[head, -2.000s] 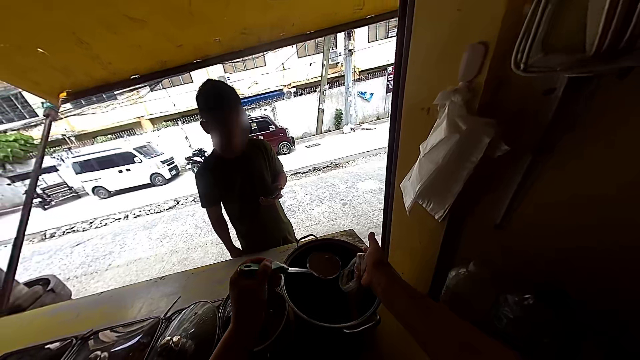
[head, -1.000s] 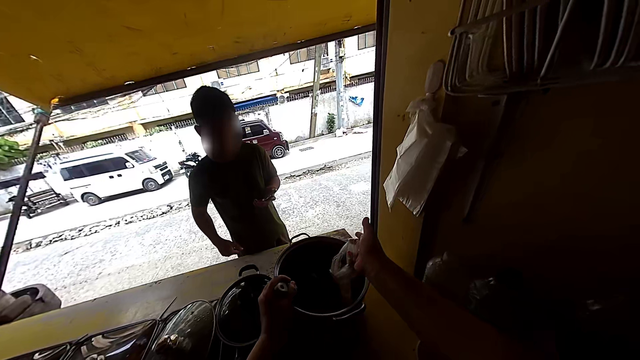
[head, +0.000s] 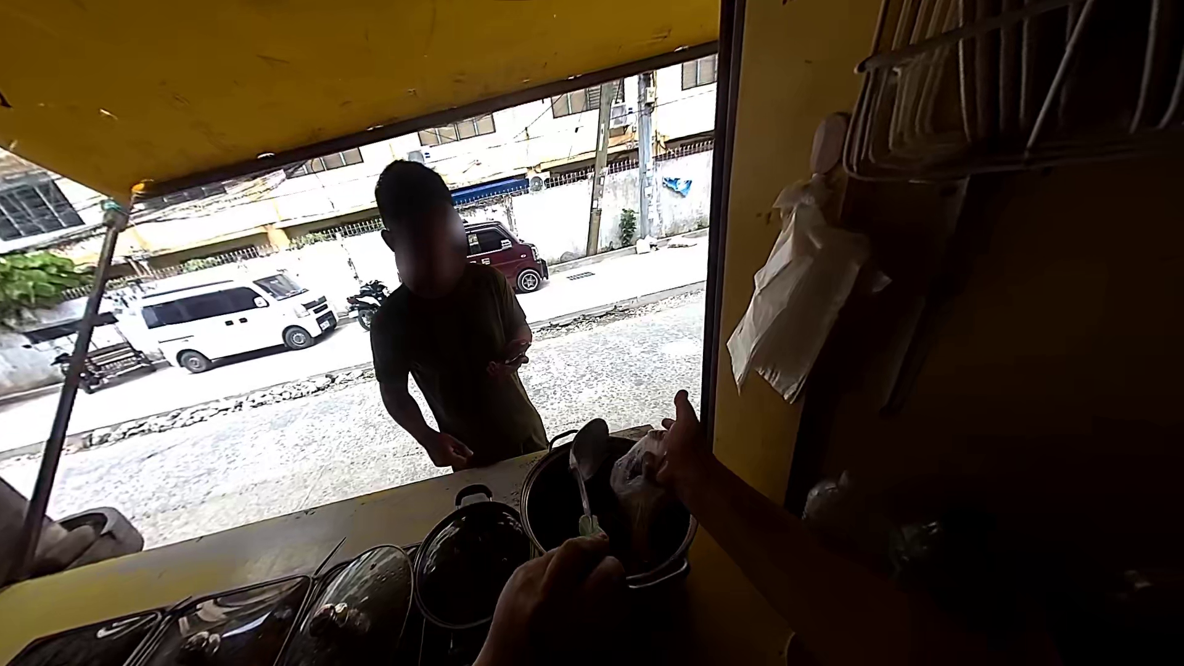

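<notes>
My left hand (head: pixel 560 592) grips the handle of a ladle (head: pixel 589 449), whose bowl is raised over the far rim of a large dark cooking pot (head: pixel 555 532). At the pot's right side my right hand (head: pixel 683 444) holds a clear plastic bag (head: pixel 636 472) by its upper part, thumb pointing up. The bag hangs over the pot's mouth; it seems to hold something, but the dark hides what. What lies in the pot is too dark to tell.
A smaller lidded pot (head: pixel 472 564) and several covered trays (head: pixel 351 606) stand left along the counter (head: pixel 277 546). Across it stands a person (head: pixel 453 351). White plastic bags (head: pixel 795 296) hang on the right wall below a wire rack (head: pixel 999 102).
The ladle was over the pot two seconds ago; its bowl now shows raised by the far rim. My right hand stays at the pot's right side with the bag.
</notes>
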